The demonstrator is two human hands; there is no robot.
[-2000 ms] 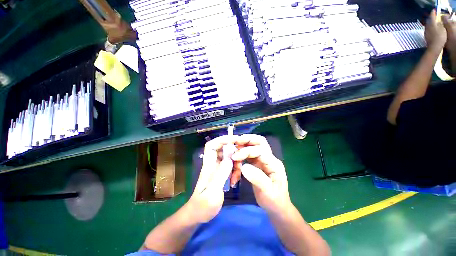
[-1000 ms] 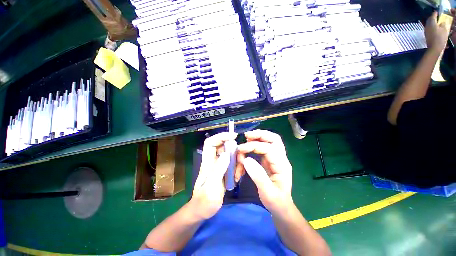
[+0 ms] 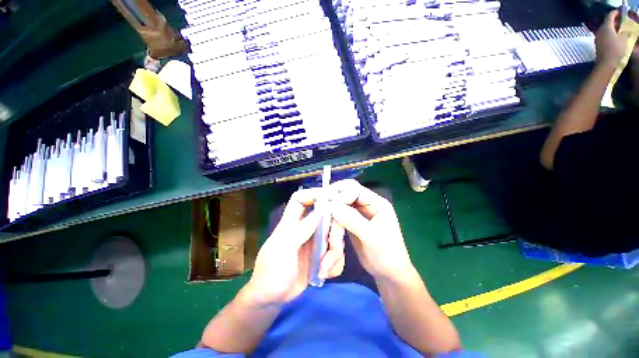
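A slim white tube part (image 3: 320,241) is held nearly upright over my lap, its thin stem pointing up to the bench edge. My left hand (image 3: 286,245) grips it from the left with thumb and fingers. My right hand (image 3: 369,227) is against it from the right, thumb and fingertips closed on its upper part. Whether a small label is between the fingertips cannot be told. Two full parts trays (image 3: 287,158) of white tubes lie in front on the bench. The left parts tray (image 3: 138,164) holds one row of tubes.
Yellow label sheet (image 3: 155,96) and white backing paper (image 3: 177,75) lie by the left tray. Another person's hand (image 3: 162,40) is at upper left. A worker in black (image 3: 588,189) sits at right, holding a yellow strip. An open cardboard box (image 3: 235,238) is below the bench.
The tube is more exposed below my fingers, its lower end lower and slightly left. My right fingertips have closed in on its upper part. The neighbour's yellow strip has shifted.
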